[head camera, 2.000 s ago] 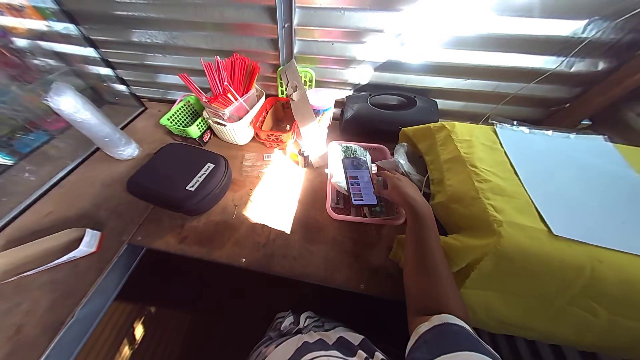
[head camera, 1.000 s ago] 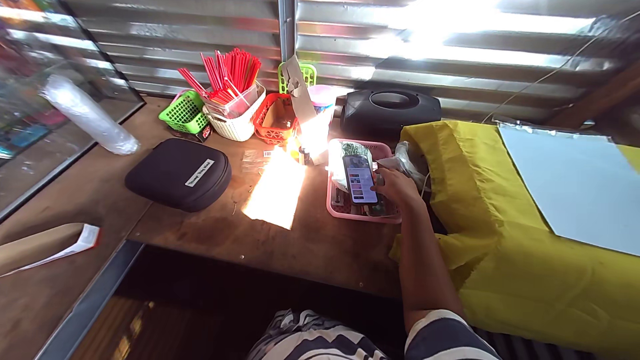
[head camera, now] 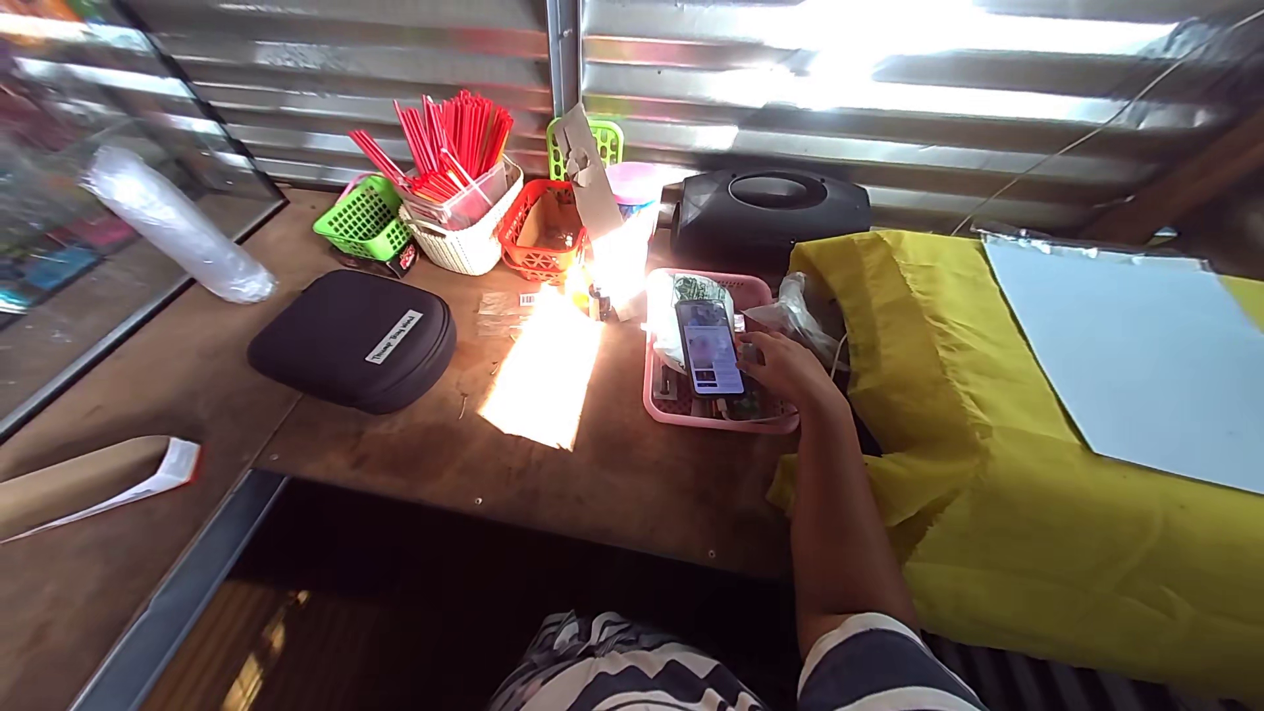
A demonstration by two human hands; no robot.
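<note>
A smartphone [head camera: 711, 351] with a lit screen rests on the contents of a pink plastic basket [head camera: 721, 425]. My right hand [head camera: 780, 365] is at the phone's right edge, fingers bent over it; whether they grip it or only touch it cannot be told. Under the phone's upper part lies a white packet [head camera: 664, 321] with a green print. A clear plastic bag [head camera: 798, 314] sits just beyond my right hand, at the basket's right side. My left hand does not show.
On the wooden table [head camera: 632, 494] are a black zip case [head camera: 346, 336], a green basket [head camera: 363, 219], red straws [head camera: 459, 143] in a cream basket [head camera: 474, 247], a red basket [head camera: 538, 262] and a plastic roll [head camera: 178, 227]. A black speaker [head camera: 765, 212] stands behind; yellow cloth [head camera: 1037, 553] covers the right side.
The content on the phone's screen differs from before. My right hand stays at the phone's right edge, with only a slight shift of the fingers.
</note>
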